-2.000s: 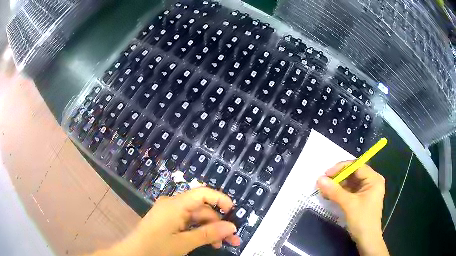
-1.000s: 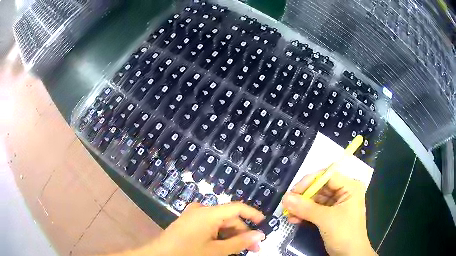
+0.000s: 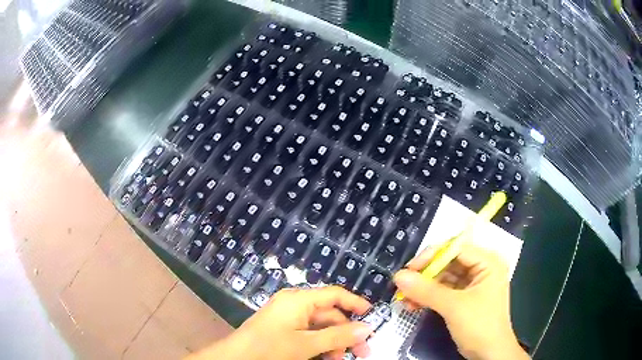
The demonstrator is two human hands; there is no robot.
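My right hand (image 3: 468,295) holds a yellow pen-like tool (image 3: 457,245) like a pen, its tip pointing down and left. My left hand (image 3: 310,325) holds a small housing (image 3: 377,316) between thumb and fingers, just left of the tool's tip. Whether the tip touches it I cannot tell. A white sheet (image 3: 438,223) lies under my right hand, with a fine grid showing at its lower part. A black flat object (image 3: 429,341) lies on the grid, partly hidden by my right hand. The blister tray (image 3: 144,158) holds rows of black housings with pale marks.
Tall clear stacked trays (image 3: 521,77) stand behind on the right, and another stack (image 3: 77,53) at the upper left. Silvery pieces (image 3: 246,271) sit near the tray's front edge. A dark green surface (image 3: 591,281) with a pale rail lies right; pinkish floor (image 3: 91,260) shows left.
The tool and my right hand have moved left from the sheet to beside my left fingers. My left hand has moved right and a held housing now shows. The view has shifted slightly.
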